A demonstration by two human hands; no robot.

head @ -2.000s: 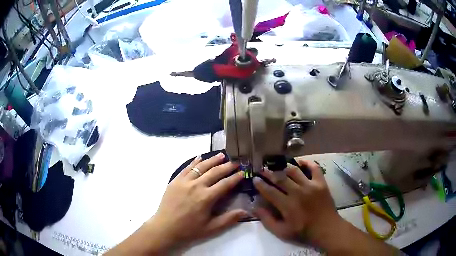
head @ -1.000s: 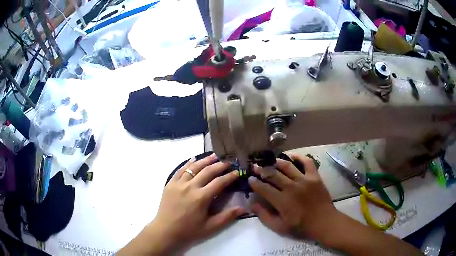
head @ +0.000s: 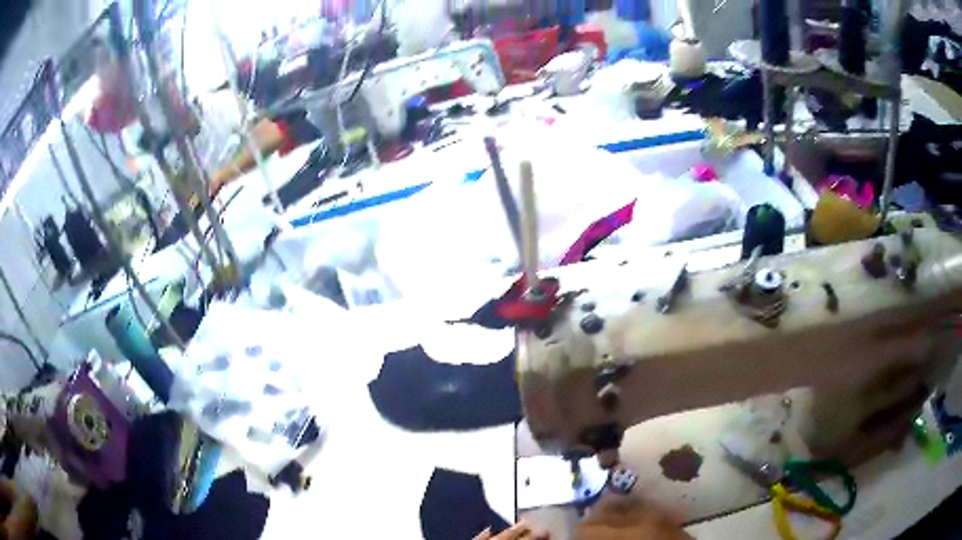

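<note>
A dark curved fabric piece lies at the bottom edge, left of the needle area and partly cut off. My left hand shows only as fingertips at its lower right edge, on the fabric. My right hand is blurred and cut off by the bottom edge, below the machine head; its fingers and anything in them cannot be made out. The cream sewing machine stands at right. Its metal plate is uncovered. Another dark crescent with a faint label lies flat left of the machine head.
Scissors with green and yellow handles lie on the machine bed at right. A clear bag of dark labels is at left, with loose labels beside it. More dark pieces are at lower left. Other machines stand behind.
The view has tilted up and swung left. The dark piece has come out from under the machine head to the left. Both hands have moved down towards the bottom edge.
</note>
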